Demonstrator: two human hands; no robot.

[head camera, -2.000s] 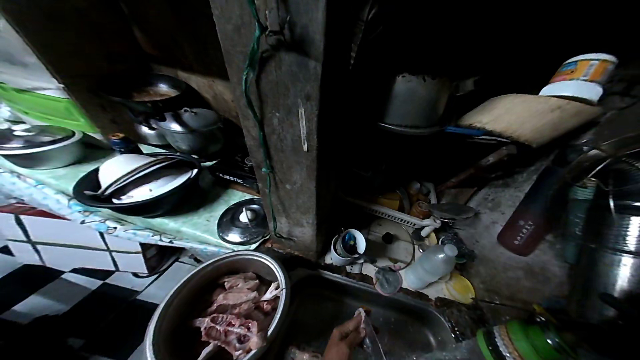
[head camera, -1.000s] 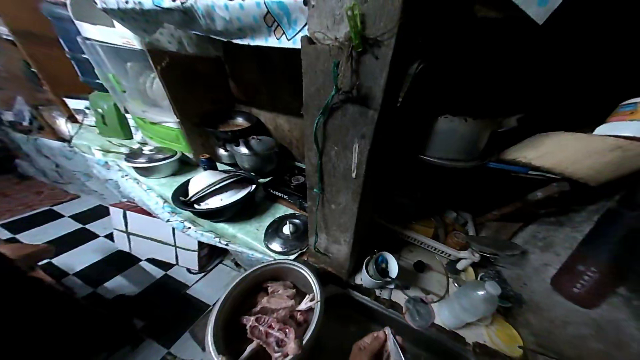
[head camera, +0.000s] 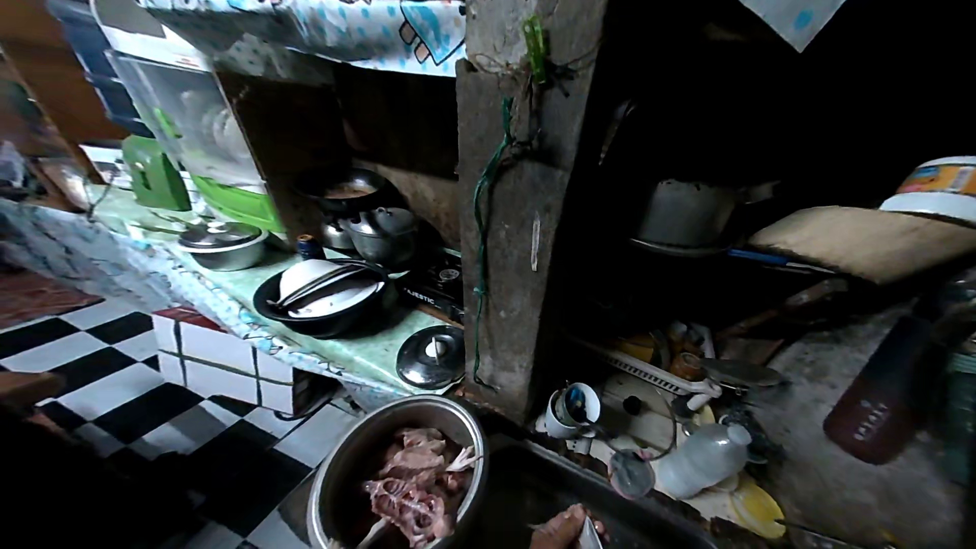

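My right hand shows only in part at the bottom edge, over the dark sink basin. Its fingers close around a thin, pale, pointed object, whose kind I cannot tell. Left of the hand stands a round metal pot holding raw meat pieces, some with bone showing; the hand does not touch it. My left hand is out of view.
A green counter holds a black basin with white dishes, a glass lid, a lidded pot and a stove. A concrete post rises behind the sink. Beside the sink are a mug and a plastic bottle.
The view has swung left and up. The hand now sits lower in the picture, at its bottom edge. The meat remains in the pot.
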